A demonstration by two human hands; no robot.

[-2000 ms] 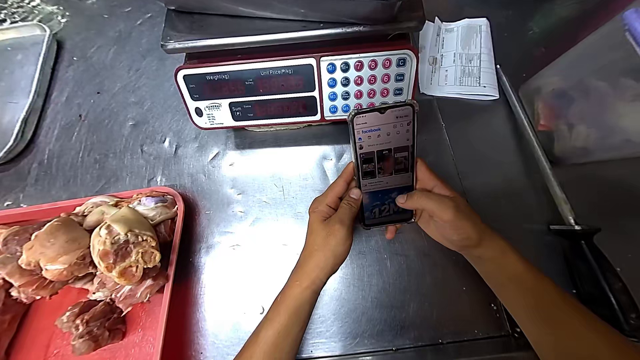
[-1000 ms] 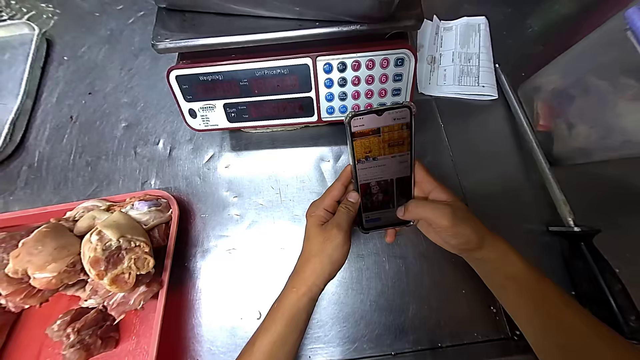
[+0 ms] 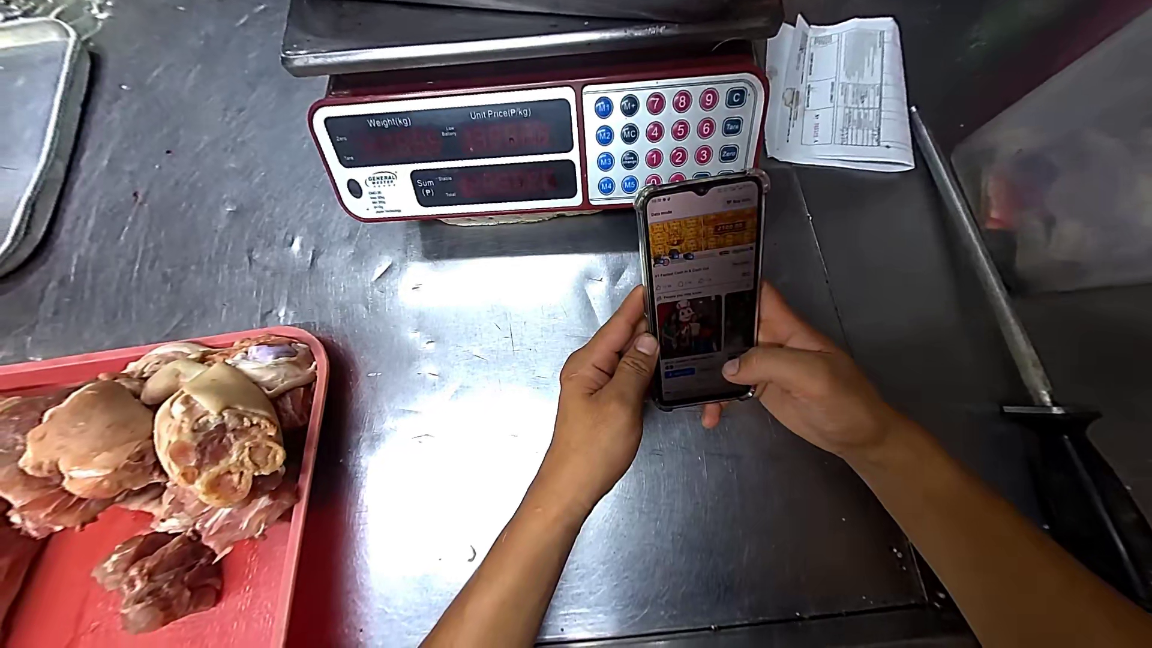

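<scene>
A smartphone in a clear case [image 3: 702, 288] is held upright between both hands, its lit screen facing the camera. My left hand [image 3: 607, 396] grips its left edge, with the thumb along the side. Around the right edge is my right hand [image 3: 801, 378], its thumb on the lower part of the screen. The phone's top overlaps the lower keys of a red and white electronic weighing scale [image 3: 540, 144]. To the left, a red plastic tray [image 3: 310, 432] holds several pieces of raw meat [image 3: 220, 432], some with skin and cut bone showing.
A sharpening steel [image 3: 985, 270] with a black handle lies at the right. Printed paper [image 3: 841, 94] rests beside the scale. A metal tray [image 3: 76, 99] is at the upper left, and a translucent plastic container or bag [image 3: 1071, 180] at the upper right. Everything rests on a scratched metal worktop [image 3: 450, 333].
The picture on the phone screen has changed: its content has scrolled. Both hands keep their hold on the phone, with the right thumb slightly shifted on the screen.
</scene>
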